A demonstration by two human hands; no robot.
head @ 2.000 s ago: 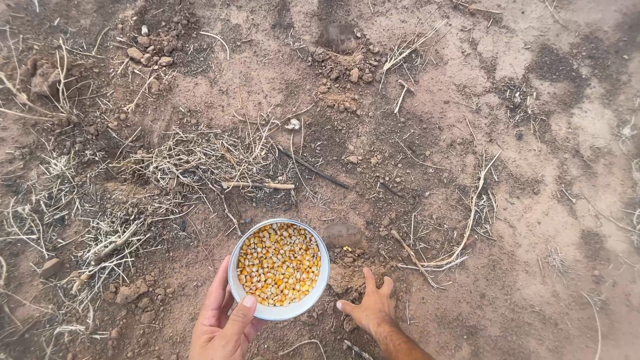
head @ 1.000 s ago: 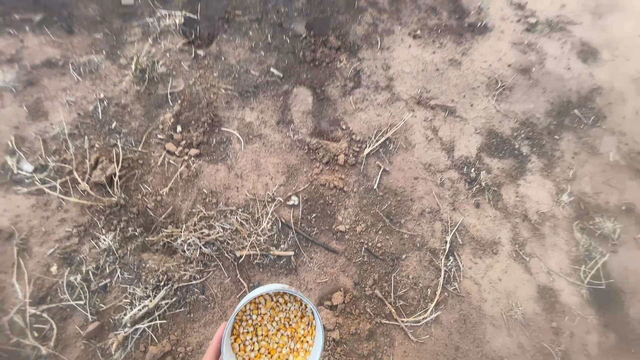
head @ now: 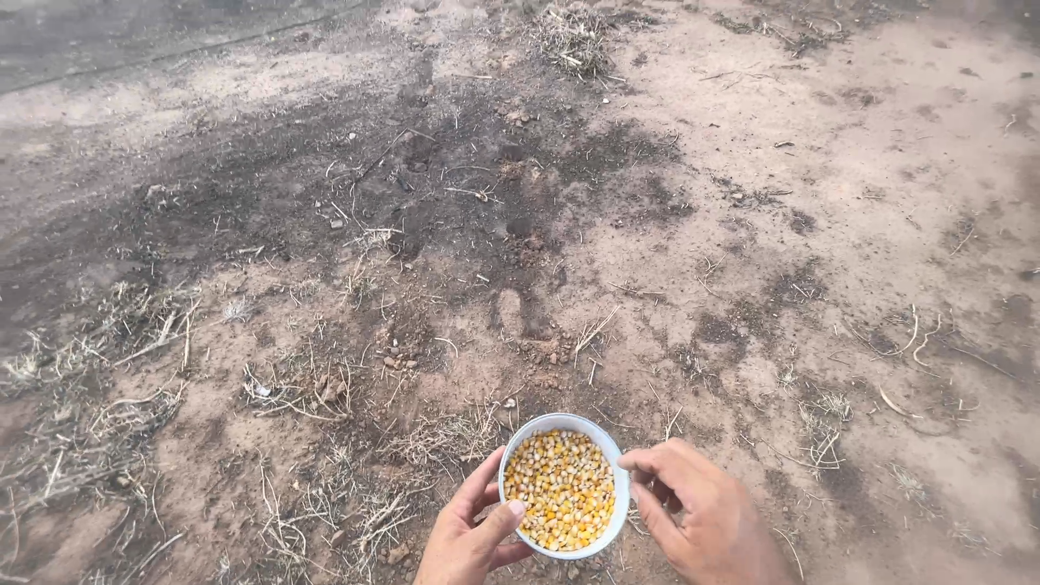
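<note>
A round white bowl (head: 621, 487) full of yellow and pale corn kernels (head: 561, 487) is at the lower middle of the head view. My left hand (head: 475, 524) holds it from the left, thumb over the rim and fingers around the side. My right hand (head: 703, 508) is close against the bowl's right rim, its fingers curled with the thumb below them. Whether kernels are between those fingertips cannot be seen.
Dry soil spreads all around. Small dug holes (head: 536, 325) with loose clods run up the middle. Dry grass (head: 447, 435) and roots lie left of the bowl, a straw clump (head: 573, 41) at the top, and twigs (head: 821, 443) to the right.
The view has tilted up to farther ground. My right hand, low over the soil two seconds ago and out of sight one second ago, is now beside the bowl's rim.
</note>
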